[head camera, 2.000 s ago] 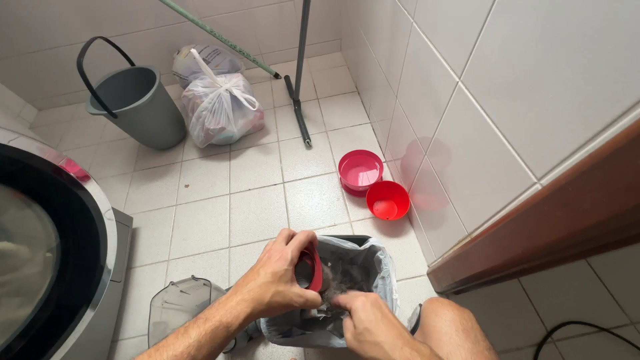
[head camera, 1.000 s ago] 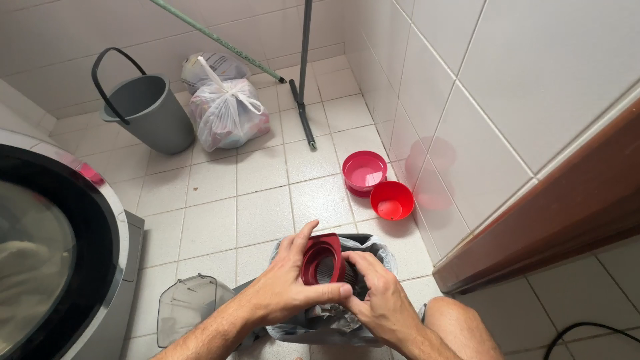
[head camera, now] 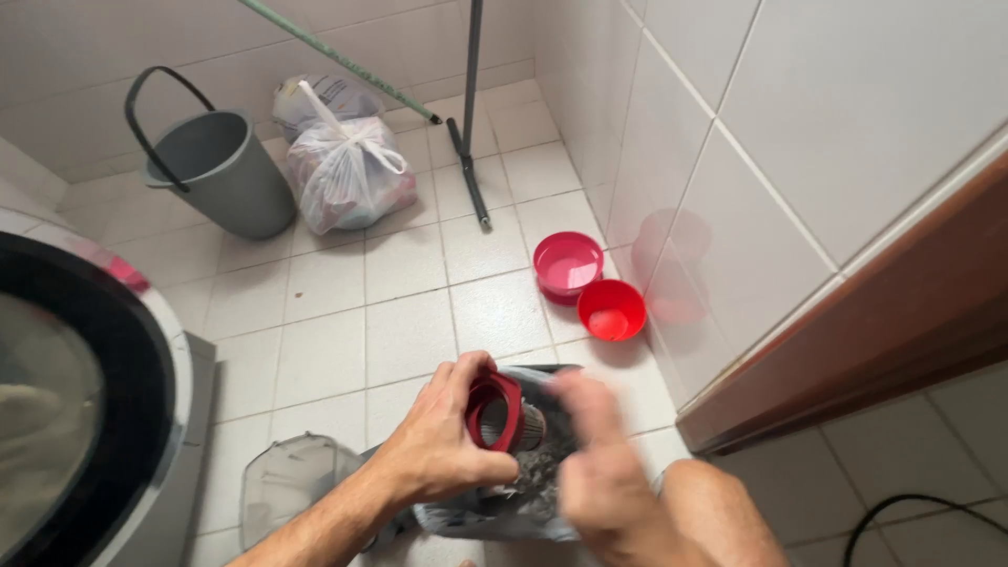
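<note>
My left hand (head camera: 445,433) grips a red-framed vacuum cleaner filter (head camera: 498,416) by its rim, its open end turned toward me and its pleated part pointing right. This filter is over a small bin lined with a plastic bag (head camera: 457,521), where grey dust and lint (head camera: 543,472) lie. Motion blurs my right hand (head camera: 602,465), just right of the filter and over the bin; it seems apart from the filter, and its finger positions are unclear. A clear plastic dust container (head camera: 291,484) rests on the floor left of the bin, partly behind my left forearm.
Beyond the bin, a pink bowl (head camera: 567,264) and a red bowl (head camera: 612,311) stand by the tiled wall. Farther back are a grey bucket (head camera: 252,185), a tied plastic bag (head camera: 350,181) and a dark pole with a crossbar (head camera: 470,157). A front-loading washing machine (head camera: 169,339) is at left.
My right hand was at the filter's right side a second ago and is now blurred, a little apart from it. The filter's pleated part now shows more plainly. My left hand still holds the filter.
</note>
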